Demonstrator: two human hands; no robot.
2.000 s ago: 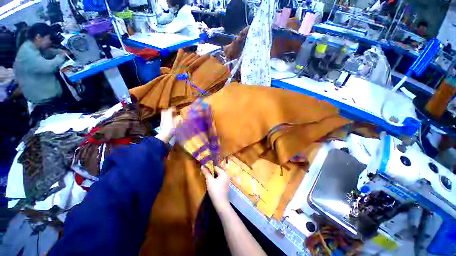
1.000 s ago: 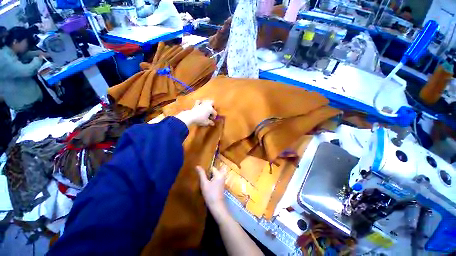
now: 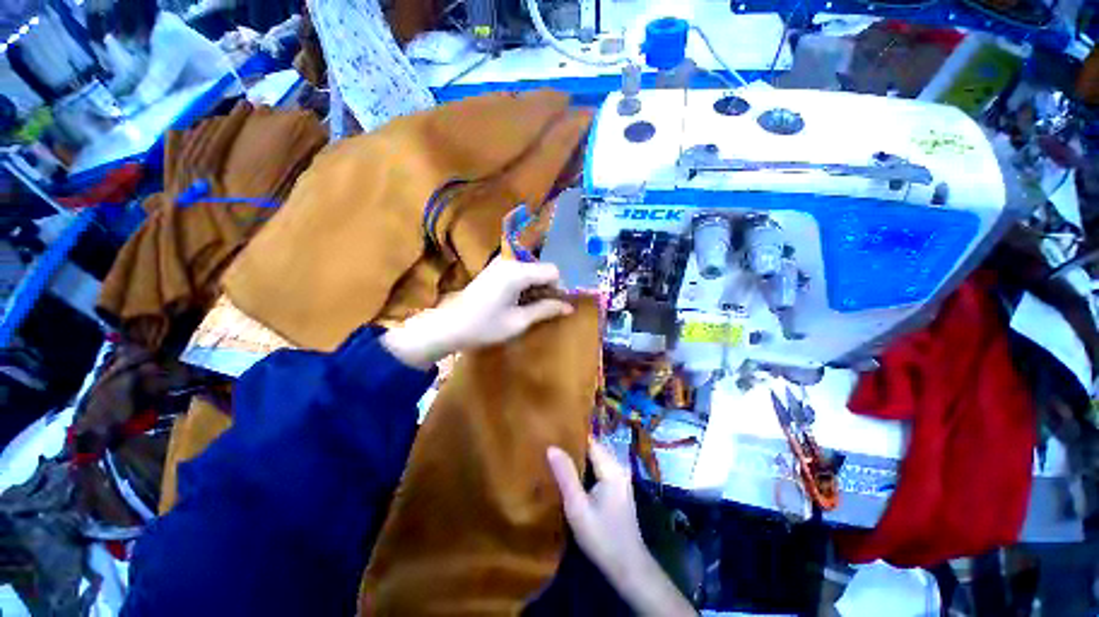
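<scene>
A camel-brown fabric panel (image 3: 488,446) hangs from the needle area of the white and blue overlock machine (image 3: 820,229) down over the table's front edge. My left hand (image 3: 512,304) pinches its top edge just left of the needle area. My right hand (image 3: 593,500) is lower, at the panel's right edge, thumb on the cloth and the fingers partly behind it. The needle itself is hidden. More brown panels (image 3: 362,217) lie spread on the table behind my left hand.
A brown bundle with a blue tie (image 3: 223,205) is at the left. Orange-handled scissors (image 3: 805,452) lie right of the needle area. A red cloth (image 3: 952,422) hangs at the machine's right end. Multicoloured thread trimmings (image 3: 651,404) lie below the needle area. Patterned cloth (image 3: 368,60) hangs behind.
The view has turned right to the machine. Both hands have carried the brown panel right, to the needle area. The plaid piece seen in my hands earlier no longer shows.
</scene>
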